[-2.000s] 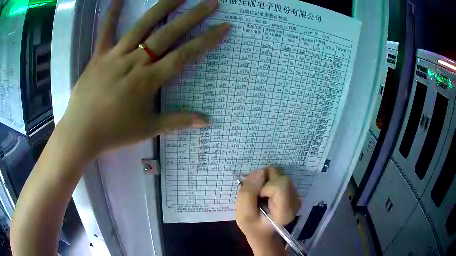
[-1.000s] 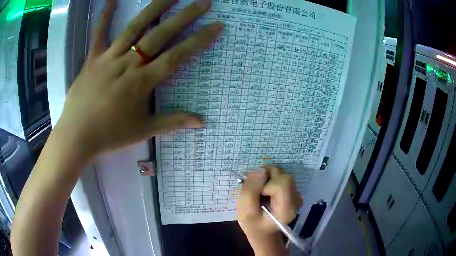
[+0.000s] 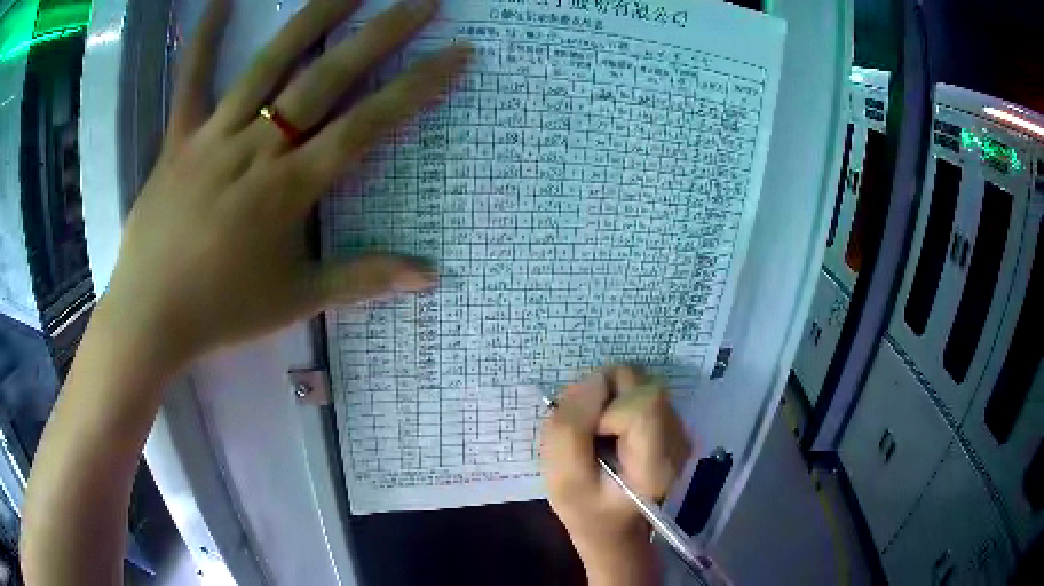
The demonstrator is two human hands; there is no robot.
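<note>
A white record sheet (image 3: 550,252) with a dense printed table and a Chinese heading lies against the dark window of a pale machine door (image 3: 790,229). My left hand (image 3: 252,206), bare with a ring, is spread flat over the sheet's upper left part and the door frame, fingers apart. The fingertips at the top reach the picture's edge. My right hand (image 3: 618,458) is closed around a thin silvery pen (image 3: 653,515). The pen's tip is at the lower middle of the sheet, by the last filled rows. The lowest rows look blank.
A small metal catch plate (image 3: 307,387) sits on the frame's left edge. A black oval handle (image 3: 703,492) is at the lower right of the door. Pale cabinets (image 3: 893,424) with dark windows stand at the right. Yellow tape (image 3: 833,527) marks the grey floor. Machine parts show at the far left.
The sheet, the door and my left hand have shifted left in the picture. My right hand with the pen stays in nearly the same picture position, so it is further right over the sheet.
</note>
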